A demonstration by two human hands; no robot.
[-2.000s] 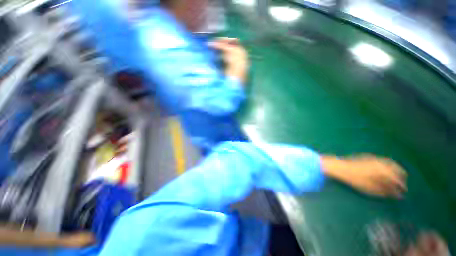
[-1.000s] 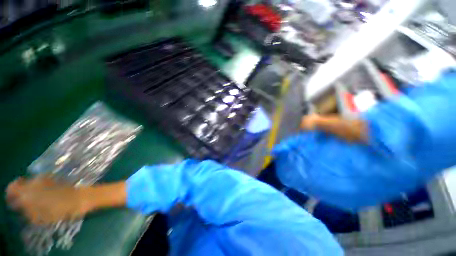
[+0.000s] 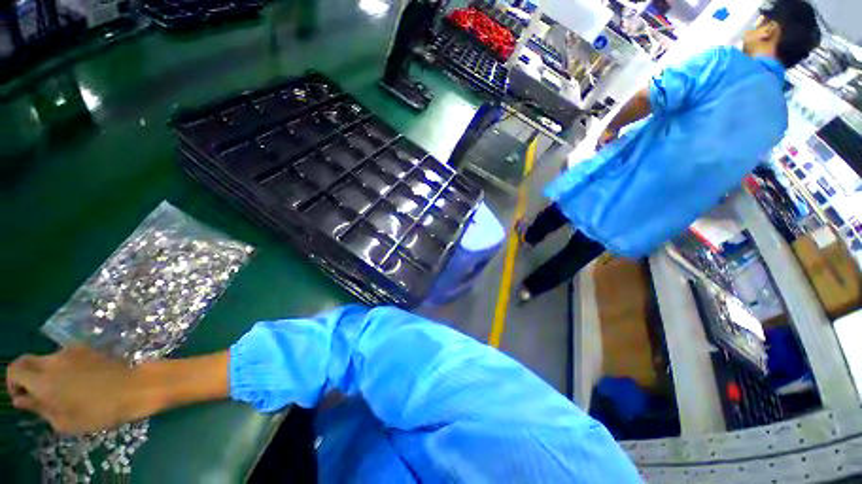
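My right hand point(image 3: 76, 389) reaches in from the right at the left edge of the view, just above the green bench point(image 3: 215, 433). Its fingers are curled, and whether they hold anything is hidden. A loose pile of small silvery metal pieces point(image 3: 90, 454) lies on the bench below it. A clear plastic bag point(image 3: 156, 284) full of the same pieces lies flat beyond it. A stack of glossy black trays point(image 3: 331, 180) with moulded pockets stands right of the bag; the top tray's pockets look empty. My left hand is out of the picture.
A person in a blue smock point(image 3: 676, 151) stands in the aisle at upper right, beyond a yellow floor line point(image 3: 510, 274). A pale blue bin point(image 3: 473, 248) is below the trays' right edge. Grey shelving point(image 3: 680, 350) with boxes is at right. More black trays point(image 3: 203, 9) lie far up the bench.
The view has swung from the left side of the bench to the right and steadied. The person in the smock has moved up and away. My right hand stays near the pile since the last frame.
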